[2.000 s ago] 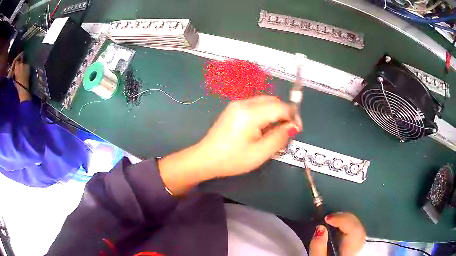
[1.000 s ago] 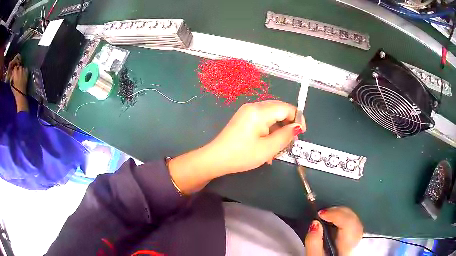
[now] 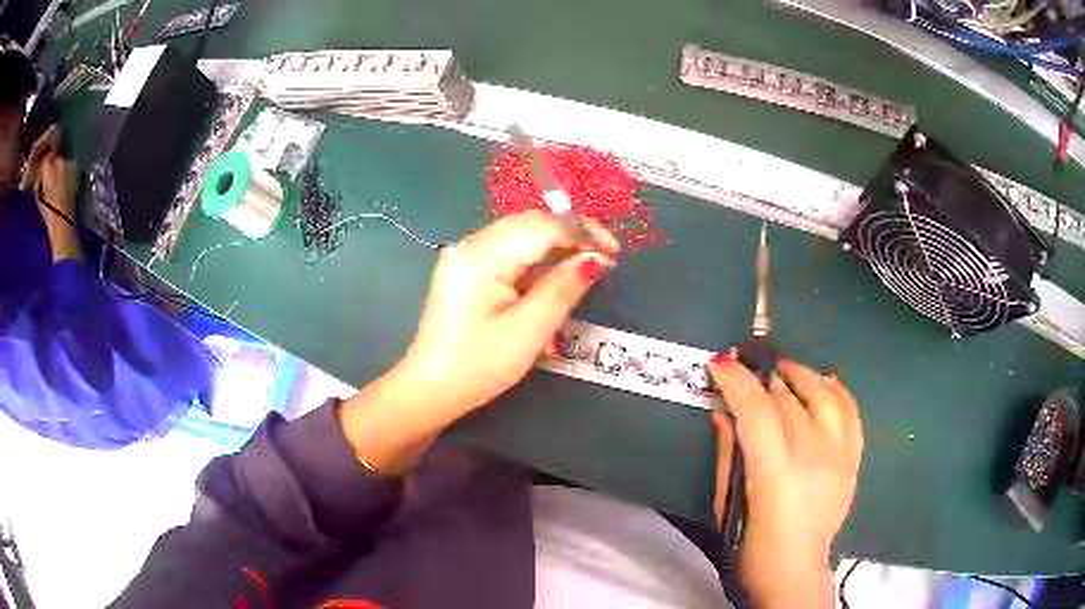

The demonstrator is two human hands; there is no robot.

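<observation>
My left hand (image 3: 500,280) holds slim silver tweezers (image 3: 556,200) upright, between me and the pile of red wire pieces (image 3: 613,190). My right hand (image 3: 791,458) holds the soldering iron (image 3: 761,297), its barrel and tip pointing away over the mat, off the board. A strip circuit board (image 3: 648,360) lies flat on the green mat between my hands; its left end is hidden by my left hand, and my right fingers are at its right end. Any wire in the tweezers is too small to tell.
A white rail (image 3: 666,145) crosses the bench. Left are stacked strip boards (image 3: 369,86), a solder spool (image 3: 244,196), black wire pieces (image 3: 318,214) and a black box (image 3: 155,137). Right are a fume fan (image 3: 946,244) and dark holder (image 3: 1043,458). Another strip board (image 3: 797,89) lies beyond. A person in blue (image 3: 95,333) sits left.
My left hand and tweezers have moved left. My right hand has moved up, its iron tip now away from the board. The board has shifted left; the far strip board sits further right.
</observation>
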